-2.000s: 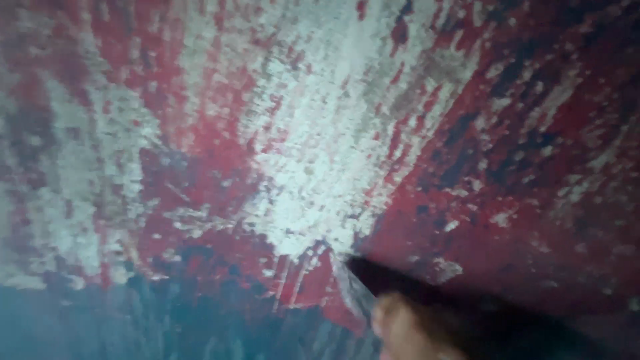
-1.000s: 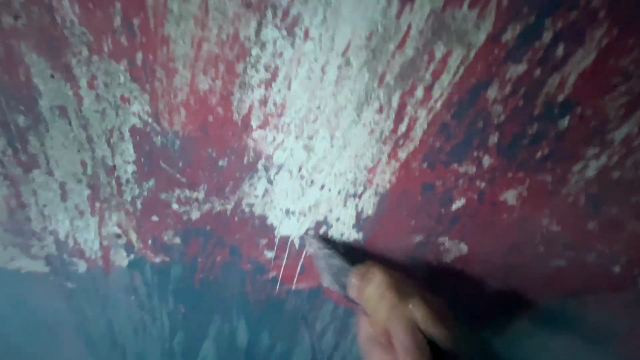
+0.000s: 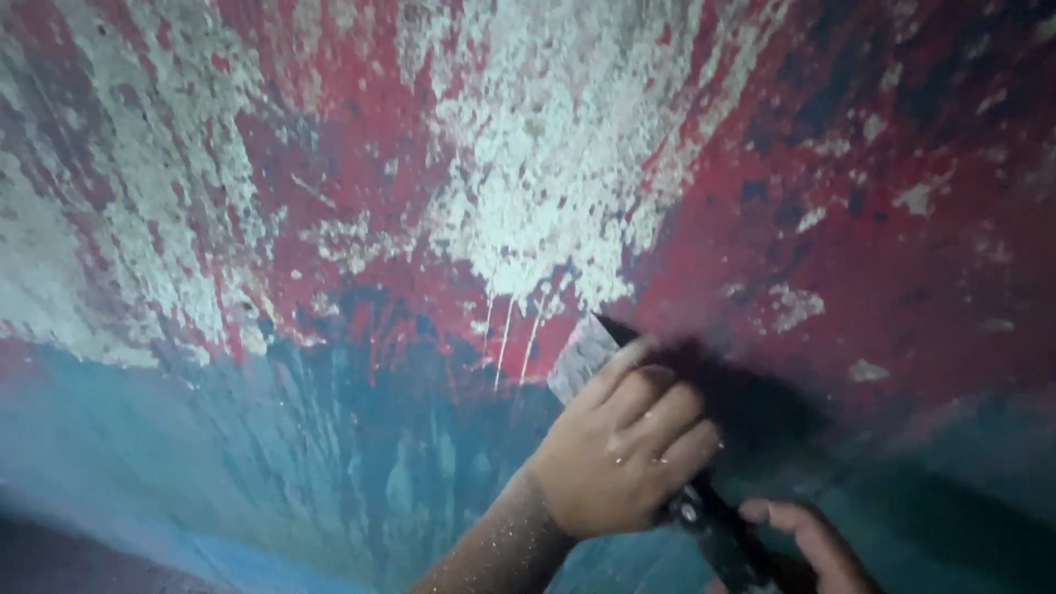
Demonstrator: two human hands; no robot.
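My left hand (image 3: 631, 450) is wrapped around the upper part of a scraper with a dark handle (image 3: 722, 536). The scraper's wide, dusty blade (image 3: 582, 359) lies against the painted wall, just below a patch of bared whitish plaster (image 3: 544, 181). At the lower right edge my right hand (image 3: 804, 536) is partly in view beside the handle's lower end; its fingers curve round the handle, though the frame cuts off much of the grip. Pale flecks dot my left hand and forearm. Thin scratches (image 3: 516, 342) run down through the red paint left of the blade.
Red paint (image 3: 742, 247) with dark spots surrounds the bared plaster. Another large scraped patch (image 3: 173, 198) lies to the left. Blue-green paint (image 3: 247, 437) covers the lower wall. A dark shadow falls on the wall right of my left hand.
More of my hands, a forearm and the scraper's handle now show; earlier only fingers near the blade were visible. The thin scratches appear in all the frames.
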